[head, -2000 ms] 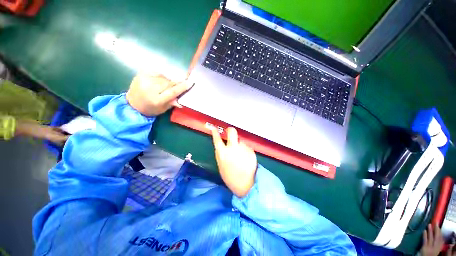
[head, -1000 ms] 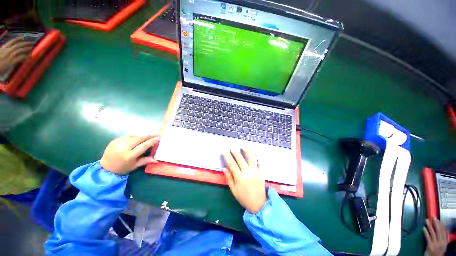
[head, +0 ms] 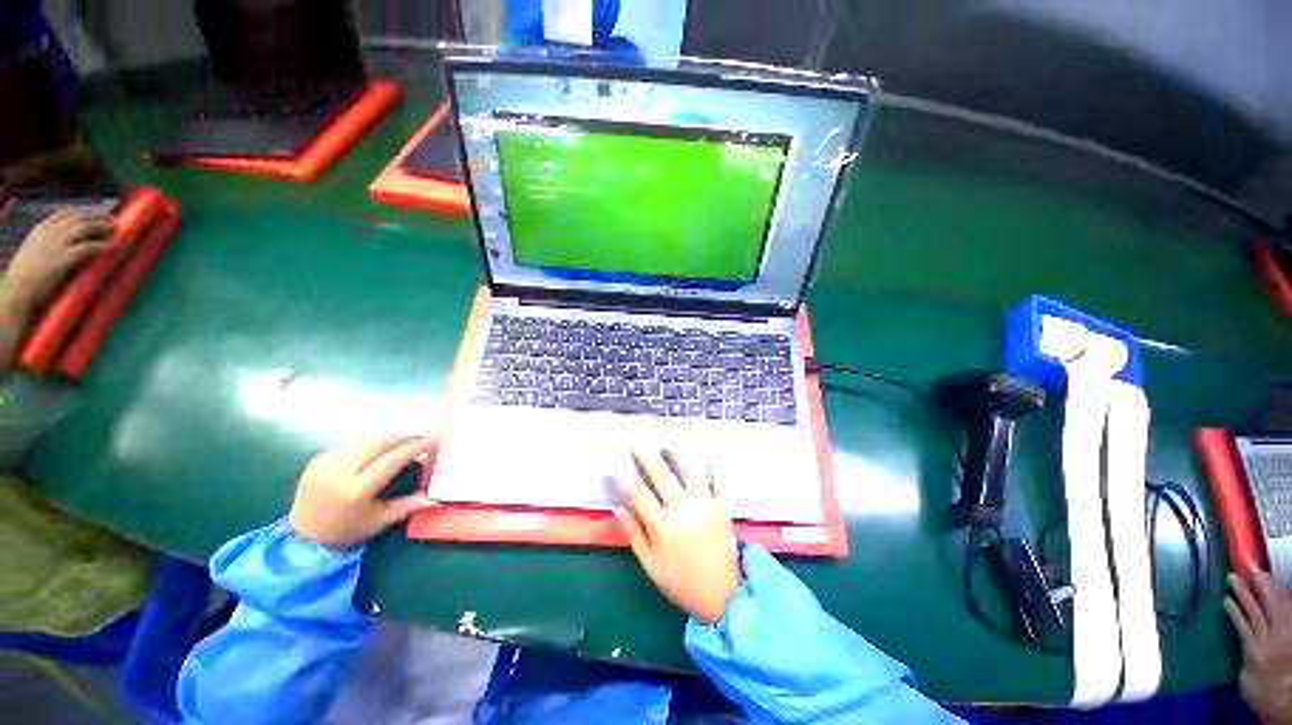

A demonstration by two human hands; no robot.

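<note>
An open silver-grey laptop (head: 531,451) with black keys sits on an orange-red carrier tray (head: 581,527). Its screen (head: 645,206) shows a green window on a desktop. My left hand (head: 354,489) rests at the laptop's front left corner, with thumb and fingers against the edge of laptop and tray. I cannot tell whether it grips them. My right hand (head: 680,538) lies on the palm rest over the touchpad area, fingers apart, holding nothing. A thin black cable (head: 871,375) runs from the laptop's right side.
Right of the laptop lie a black barcode scanner (head: 989,460), a small black box (head: 1030,588) and a blue box (head: 1017,340) with white label strips (head: 1091,552) hanging over the bench edge. Other people's hands and laptops on trays are at far left and right. More trays stand behind left.
The view has levelled and tilted up, showing more behind the laptop. The green picture now stands in a window. My right hand has moved from the tray's front edge onto the palm rest.
</note>
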